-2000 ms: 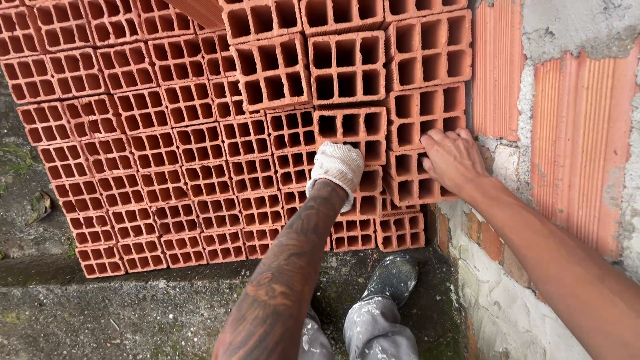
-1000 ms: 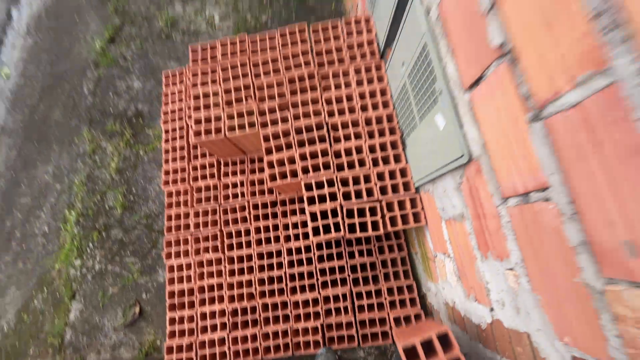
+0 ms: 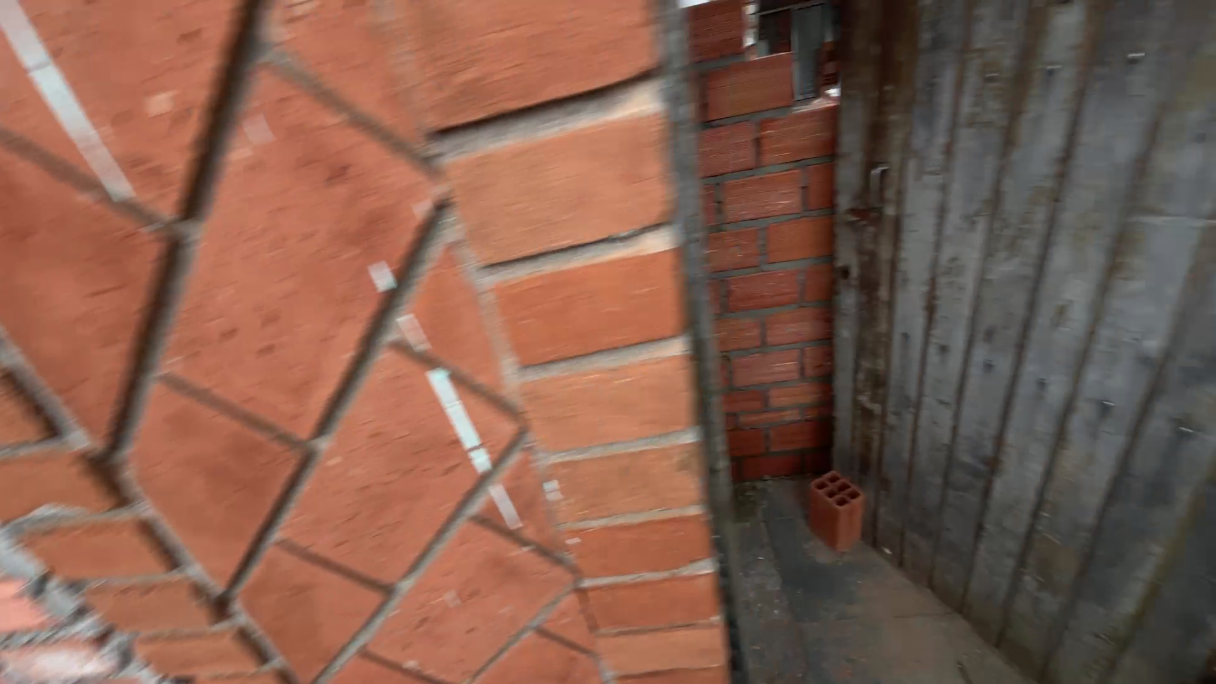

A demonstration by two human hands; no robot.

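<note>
Neither my left hand nor my right hand shows in the head view, so what they hold cannot be seen. A single hollow clay brick (image 3: pixel 836 513) stands on end on the floor beside a weathered plank door or partition, its open cells facing up. Close on the left, a brick wall (image 3: pixel 598 313) fills much of the view, blurred by motion.
The grey vertical planks (image 3: pixel 1026 285) stand along the right side. A farther brick wall (image 3: pixel 765 323) rises behind the opening. Dark floor (image 3: pixel 855 627) runs between the near wall's edge and the planks. Diagonal bars (image 3: pixel 370 351) cross the near wall.
The view has swung away from the stacked hollow bricks to a wall and planked opening. Two seconds ago my gloved left hand and bare right hand were at the stack; both are now out of view.
</note>
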